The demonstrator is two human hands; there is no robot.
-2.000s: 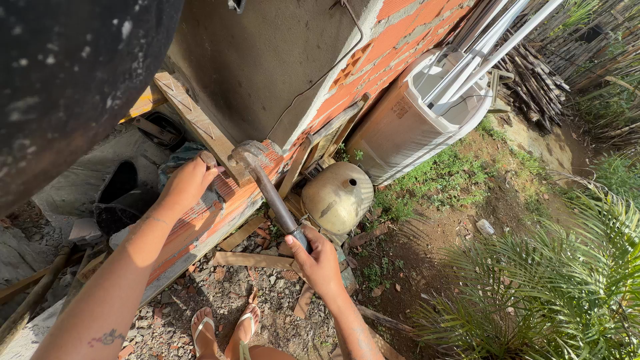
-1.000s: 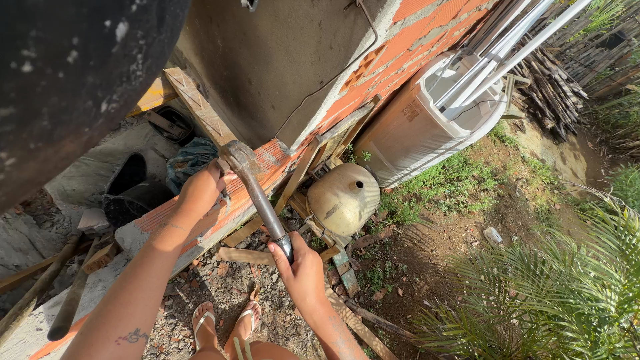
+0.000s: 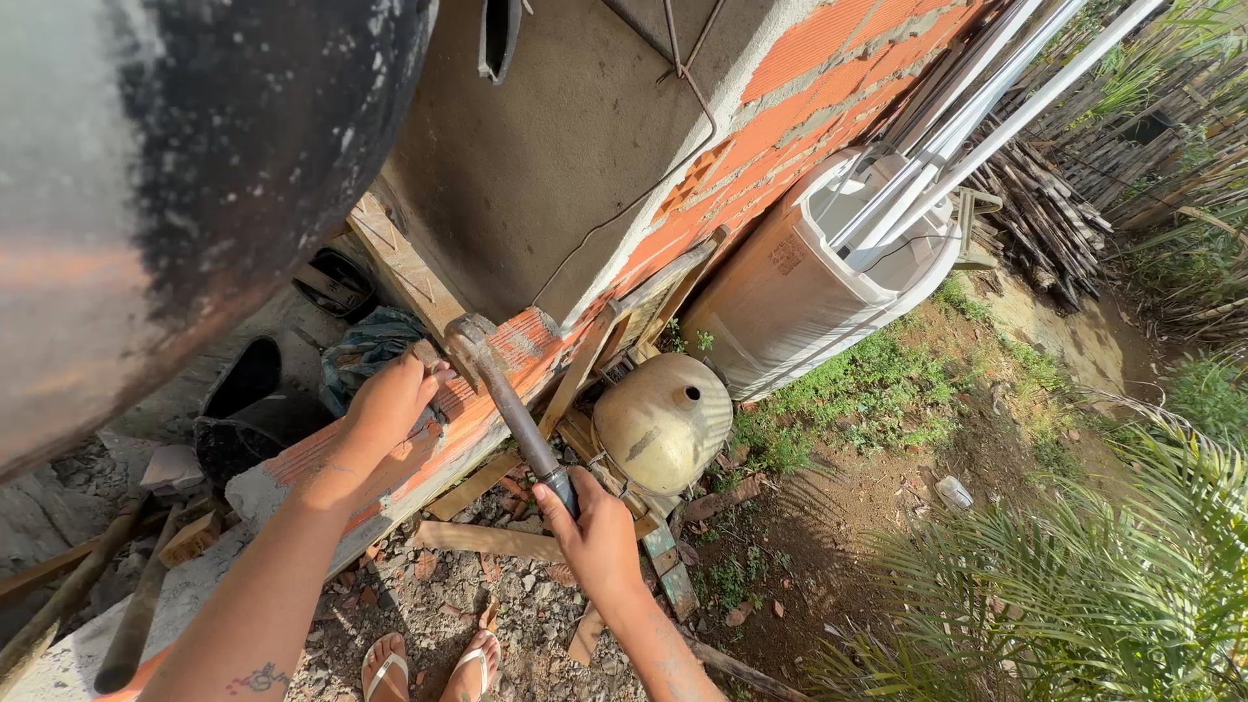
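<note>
My right hand point(image 3: 590, 531) is closed around the dark grip of a claw hammer point(image 3: 517, 414), whose metal head lies up and to the left, beside a wooden board point(image 3: 409, 268) with nails in it. My left hand point(image 3: 390, 405) pinches a small brownish piece point(image 3: 427, 355), perhaps wood or brick, just left of the hammer head. Both hands are over a low wall of hollow red clay bricks point(image 3: 317, 453) with mortar on it. Whether the hammer head touches the board cannot be told.
A large dark rounded object point(image 3: 224, 175) fills the upper left. Right of the wall stand a round cream tank point(image 3: 663, 424) and a tall white container point(image 3: 809, 263) holding white pipes point(image 3: 936, 156). Wood scraps point(image 3: 487, 539) and rubble lie near my sandalled feet. Palm fronds point(image 3: 1053, 565) spread at lower right.
The hammer head was beside my left hand in both earlier frames, at slightly different angles. My hands keep their holds. Wires and a dark pipe end now show at the top.
</note>
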